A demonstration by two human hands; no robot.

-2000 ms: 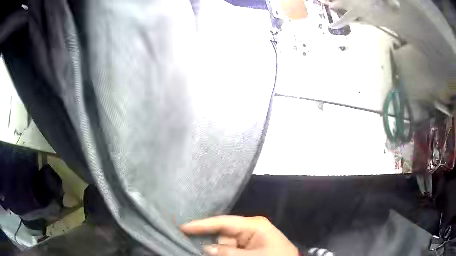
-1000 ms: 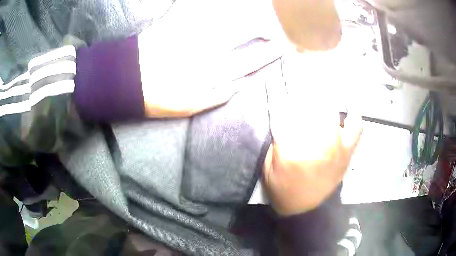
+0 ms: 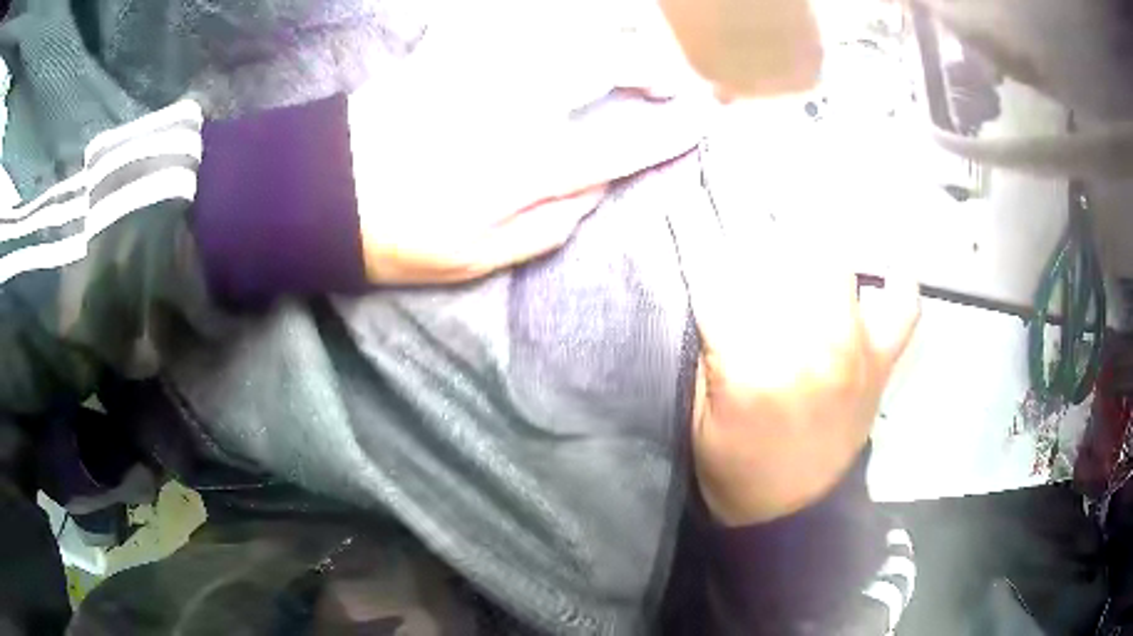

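Note:
A large grey, finely ribbed garment piece (image 3: 584, 342) lies under my hands and hangs in folds toward my lap, its dark edge running down beside my right wrist. My left hand (image 3: 497, 162) reaches in from the left and lies on the cloth. My right hand (image 3: 795, 373) reaches up from below at the cloth's right edge. Glare washes out both hands' fingers, so their grip is unclear. A tan-brown block (image 3: 752, 44) stands above the fingertips. The needle and presser foot are lost in glare.
The pale, blurred sewing machine head (image 3: 1044, 75) fills the upper right. Dark green scissor handles (image 3: 1069, 317) lie on the white table (image 3: 957, 398) at the right. Reddish clutter (image 3: 1106, 435) shows at the right rim. Pale scraps (image 3: 162, 528) show low at the left.
Both hands have come onto the cloth near the machine since two seconds ago. In the last second, my right hand has shifted slightly right and up, and the lower cloth folds have spread rightward.

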